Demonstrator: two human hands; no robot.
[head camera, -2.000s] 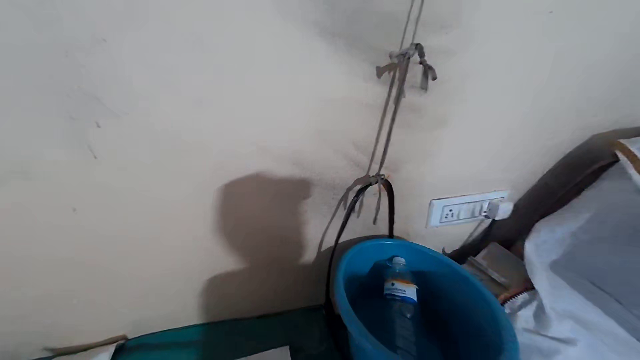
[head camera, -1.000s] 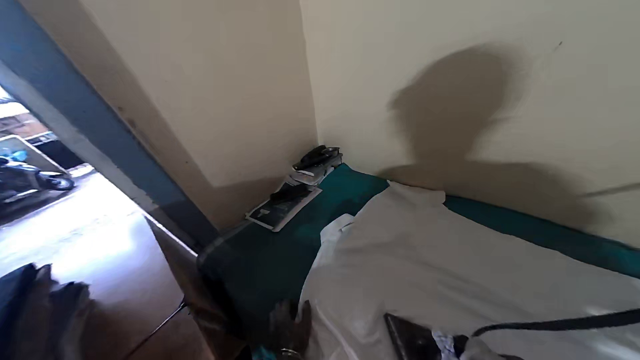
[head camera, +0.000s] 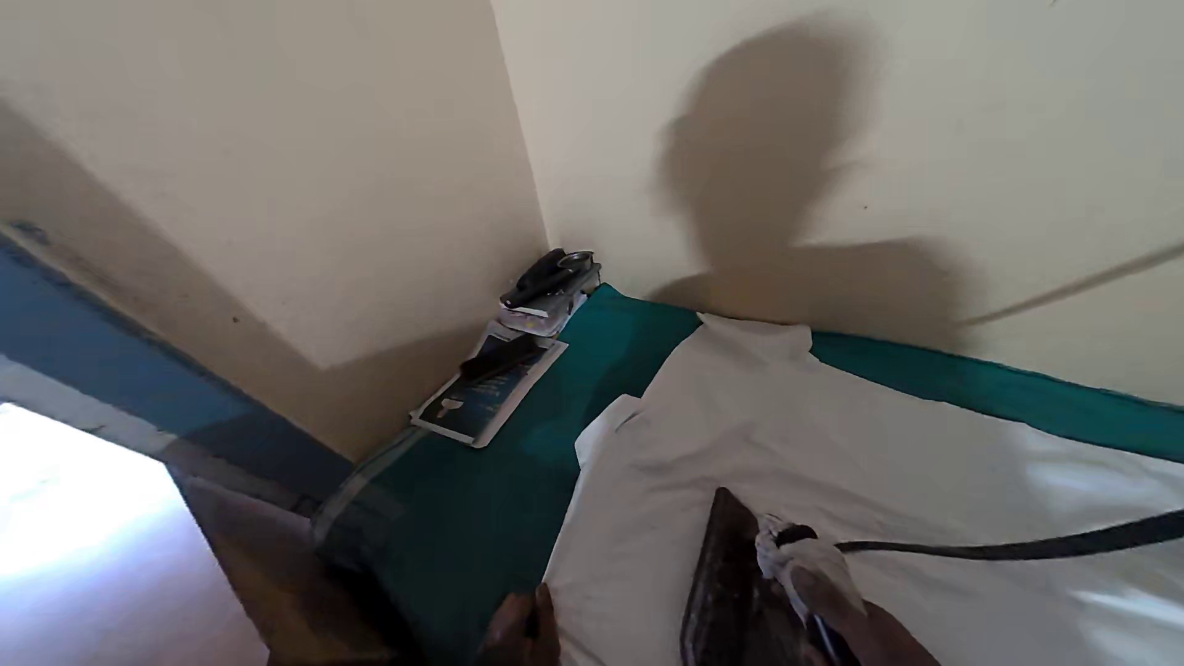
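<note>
A white shirt (head camera: 860, 444) lies spread on a green cloth (head camera: 462, 518) that covers the table. On the shirt stands a dark clothes iron (head camera: 731, 583), its handle wrapped in pale cloth. My right hand (head camera: 842, 610) is closed around that wrapped handle, and a black cord (head camera: 1008, 548) runs off from it to the right. At the shirt's left edge, near the bottom of the view, my left hand (head camera: 527, 629) touches the fabric; its lower part is cut off, and whether its fingers pinch the cloth is unclear.
In the corner, a printed booklet (head camera: 481, 398) lies under a dark oblong object (head camera: 499, 359). Behind it sits a stack of books (head camera: 546, 310) topped by black items. Walls (head camera: 388, 166) meet behind the table. A bright doorway (head camera: 83, 518) opens at the left.
The view has swung from the blue bucket and wall socket to the table corner. Since one second ago, the iron and my right hand show more fully on the shirt.
</note>
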